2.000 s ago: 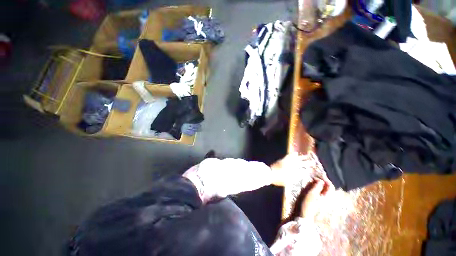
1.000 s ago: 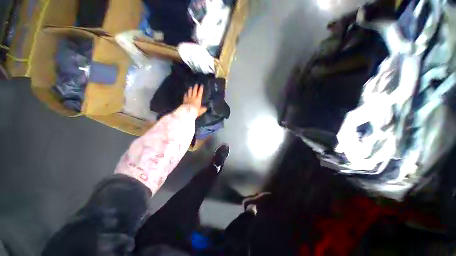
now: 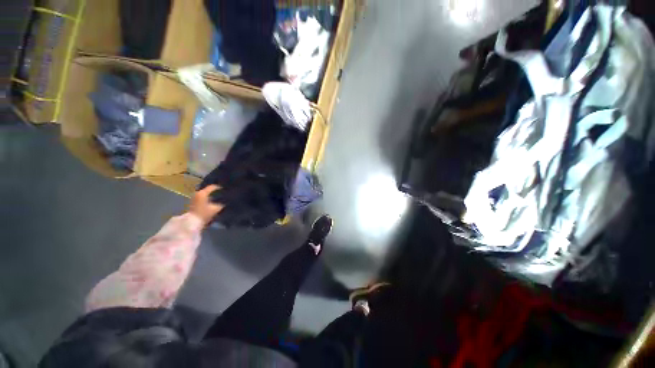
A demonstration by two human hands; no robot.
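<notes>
My left hand, in a pink patterned sleeve, grips the left edge of a black garment. The garment hangs over the near edge of an open cardboard box, partly inside it. The fingertips are partly hidden in the dark cloth. My right hand is not in view.
Other boxes hold grey-blue, black and white clothes. A pile of white and pale striped cloth lies at the right, with red cloth below. My shoe is on the grey floor by the box.
My left hand has moved left and down from the top of the black garment to its edge. The black cloth now spreads further over the box's near edge.
</notes>
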